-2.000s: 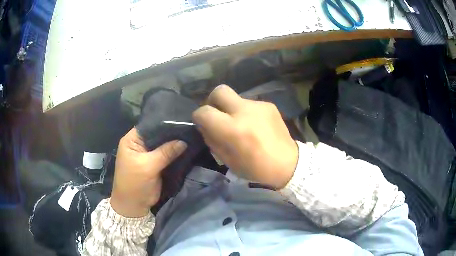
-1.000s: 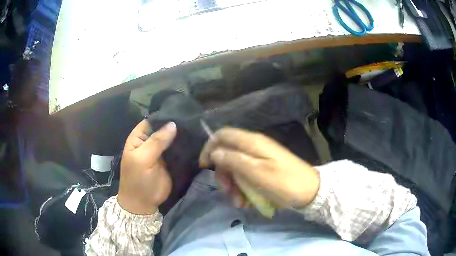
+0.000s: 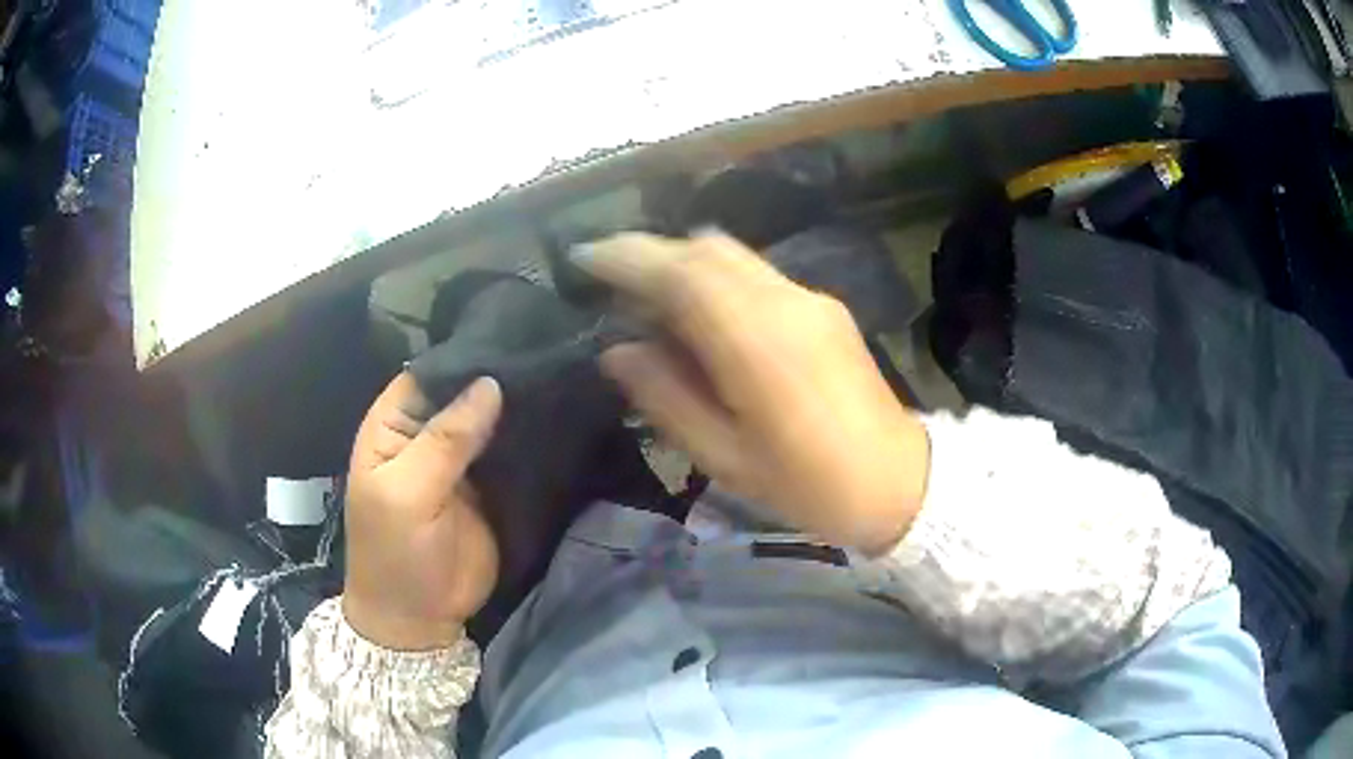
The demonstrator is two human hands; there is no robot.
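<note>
A dark garment piece (image 3: 542,400) is bunched over the lap, just below the table edge. My left hand (image 3: 426,504) grips its left part, with the thumb on top of the cloth. My right hand (image 3: 764,386) is blurred over the right part of the cloth, its fingers and thumb spread around some dark fabric. Whether it pinches the fabric is unclear. No pointed tool shows in it now; the palm is hidden.
The chipped white table (image 3: 341,193) spans the top. Blue-handled scissors (image 3: 1024,33) lie at its right. Dark garment pieces (image 3: 1172,356) lie at right, below a yellow-orange item (image 3: 1091,163). Dark cloth with loose threads and white tags (image 3: 226,612) is at lower left.
The bright shaft and yellow-green handle seen earlier at my right hand no longer show. My right hand has moved up and its fingers have spread. My left hand still holds the cloth.
</note>
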